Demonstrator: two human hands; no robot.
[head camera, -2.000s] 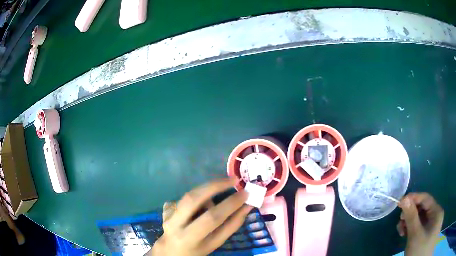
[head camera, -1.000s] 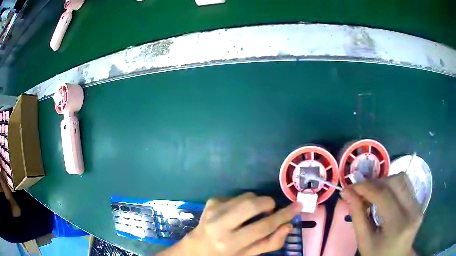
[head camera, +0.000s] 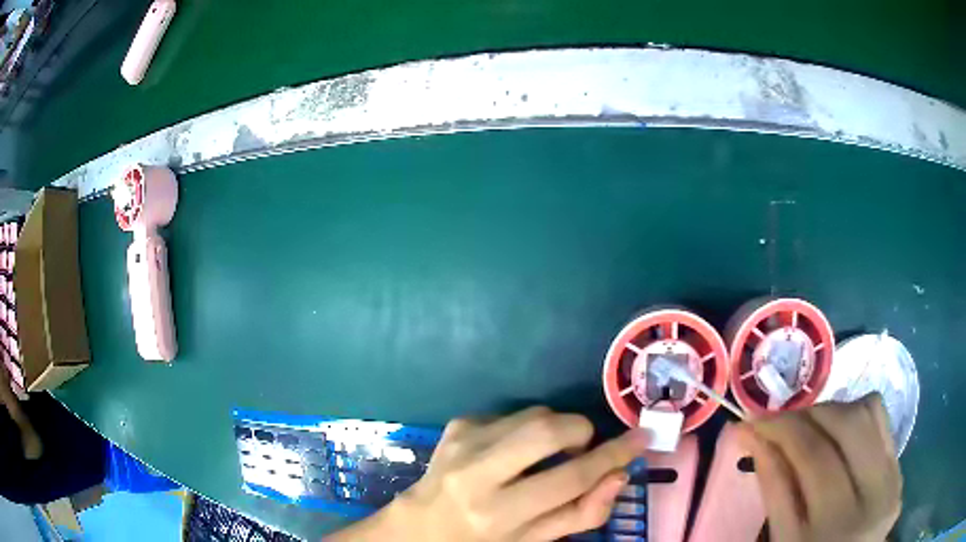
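Two pink handheld fans lie side by side, the left fan and the right fan. My right hand holds a thin pale applicator stick, its tip on the whitish-smeared grey square in the left fan's hub. A small white pad hangs at that fan's neck. My left hand has its fingertips at the pad's left edge; whether it grips it I cannot tell. The right fan's hub shows a grey square with a white pad partly over it. The whitish paste dish is partly behind my right hand.
A dark, blue-edged parts sheet lies partly under my left hand. Another pink fan lies at left beside a cardboard box. A worn whitish rail crosses behind, with a pink handle beyond. Another person's arm shows at lower left.
My right hand has moved the stick from the dish to the left fan's hub. The white pad is off the hub centre, uncovering the grey square. The whole view has shifted.
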